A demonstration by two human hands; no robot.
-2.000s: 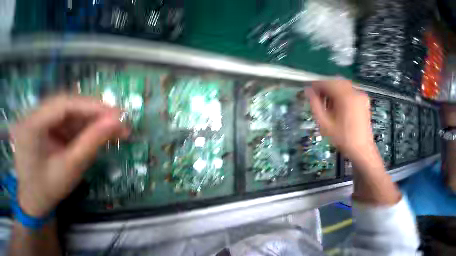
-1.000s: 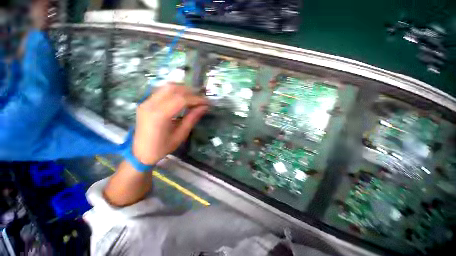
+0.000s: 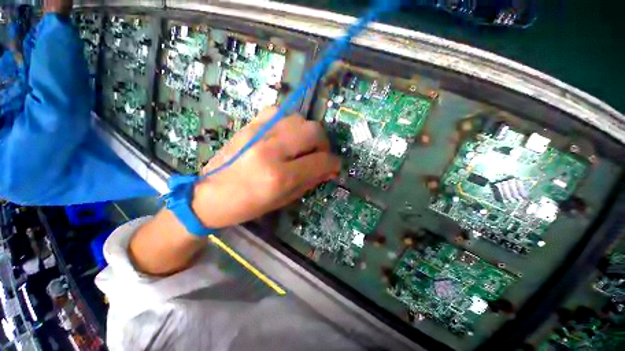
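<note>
My left hand (image 3: 264,168), with a blue strap (image 3: 184,206) on the wrist, is over the left edge of a grey-green pallet (image 3: 401,206). Its fingertips are pinched together beside the pallet's upper-left circuit board (image 3: 373,130), just above the lower-left board (image 3: 336,223). Whether a small component is in the pinch cannot be seen. Two more green boards sit in this pallet, the upper right (image 3: 514,185) and the lower right (image 3: 449,284). My right hand is out of the picture.
The blue cord (image 3: 301,89) crosses in front of the boards. A pale rail (image 3: 438,58) borders the pallets on the far side. More pallets with boards (image 3: 181,130) continue left. A person in a blue smock (image 3: 51,130) is at the left. Dark parts (image 3: 490,10) lie on the far bench.
The view has swung left along the line since two seconds ago, and my right hand has left the picture. My left hand has moved right and down over the boards since one second ago.
</note>
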